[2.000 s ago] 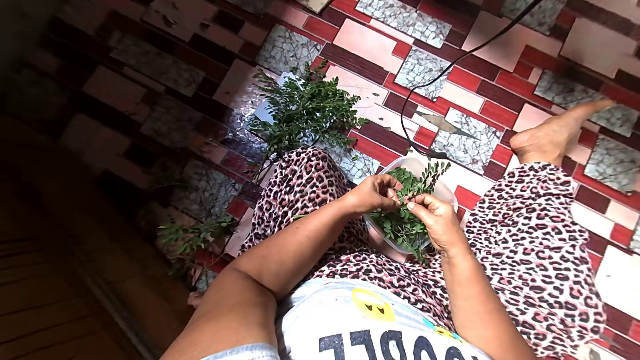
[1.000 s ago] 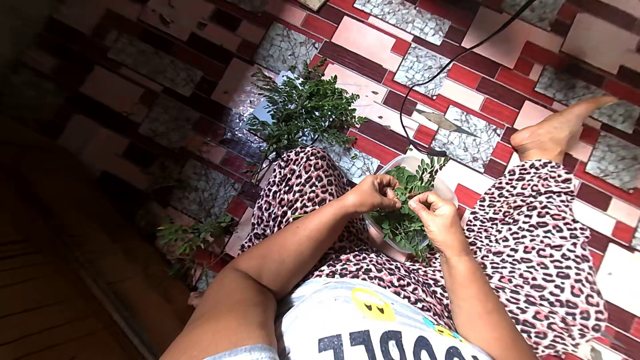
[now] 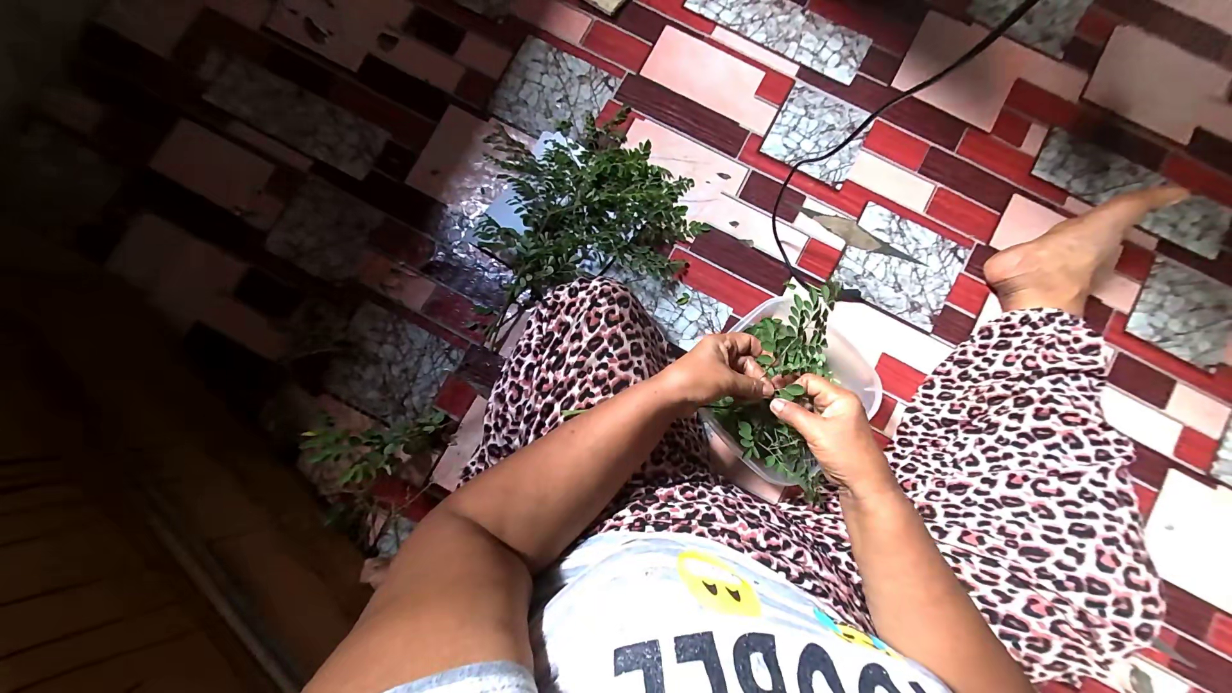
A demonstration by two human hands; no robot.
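Between my legs stands a translucent plastic tub (image 3: 855,364) with green leaves in it. Over the tub, my left hand (image 3: 724,371) pinches a leafy green sprig (image 3: 805,322) near its stem. My right hand (image 3: 830,423) is close beside it, thumb and forefinger closed on small leaves (image 3: 791,393) of what looks like the same sprig. The fingertips of both hands nearly touch. A larger pile of leafy branches (image 3: 606,202) lies on the floor beyond my left knee, partly over a pale blue item (image 3: 507,214) that is mostly hidden.
Some stems with leaves (image 3: 371,448) lie on the shaded floor at the left. A black cable (image 3: 847,140) runs across the patterned floor (image 3: 703,77) to near the tub. My bare foot (image 3: 1054,255) rests at the right. A dark wooden surface (image 3: 87,539) is at the lower left.
Both hands stay over the tub, with only small movements of the fingers. The leafy sprig between them has shifted slightly. The branch pile and cable have not moved.
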